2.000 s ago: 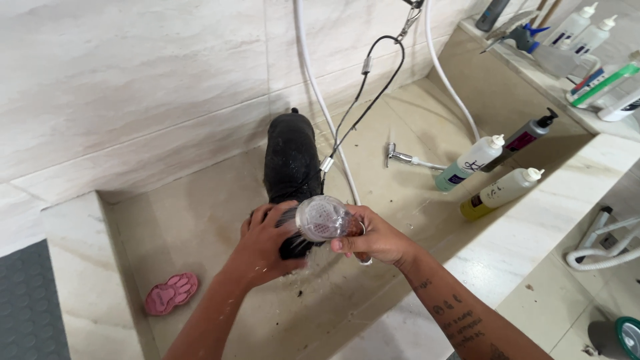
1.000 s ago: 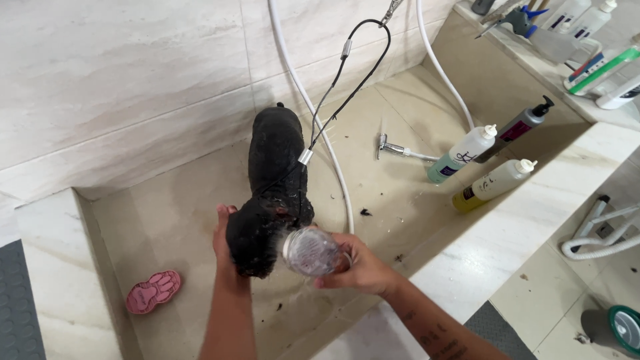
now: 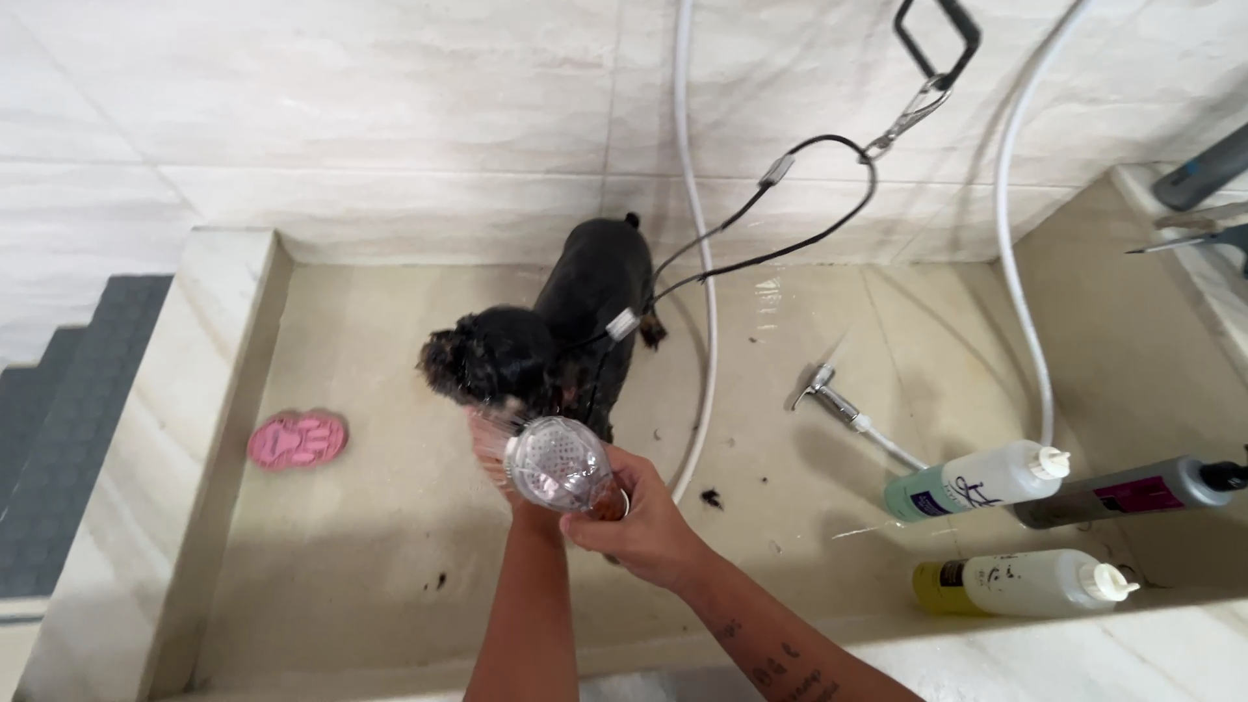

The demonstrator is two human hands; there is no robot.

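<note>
A wet black dog (image 3: 595, 283) stands in the beige tub (image 3: 341, 585), its head turned to the left. My right hand (image 3: 643, 522) is closed around the handle of a clear shower head (image 3: 559, 463), which sprays water toward the dog's chin and chest. My left hand (image 3: 495, 458) is below the dog's muzzle in the spray, partly hidden by the shower head; whether it touches the dog is not plain. A black cable loop (image 3: 809, 255) with a metal slide runs from the dog's neck to a clip (image 3: 907, 122) at the wall.
A pink paw-shaped brush (image 3: 297, 439) lies at the tub's left. To the right are a chrome spray nozzle (image 3: 831, 395), a green-liquid bottle (image 3: 975, 480), a grey bottle (image 3: 1131, 495) and a yellow-liquid bottle (image 3: 1019, 583). A white hose (image 3: 704, 322) hangs behind the dog. Loose hair clumps (image 3: 712, 498) lie on the tub floor.
The dog's head has swung from facing down to facing left. My left hand has gone from beside its head to under its muzzle. The shower head stays in my right hand.
</note>
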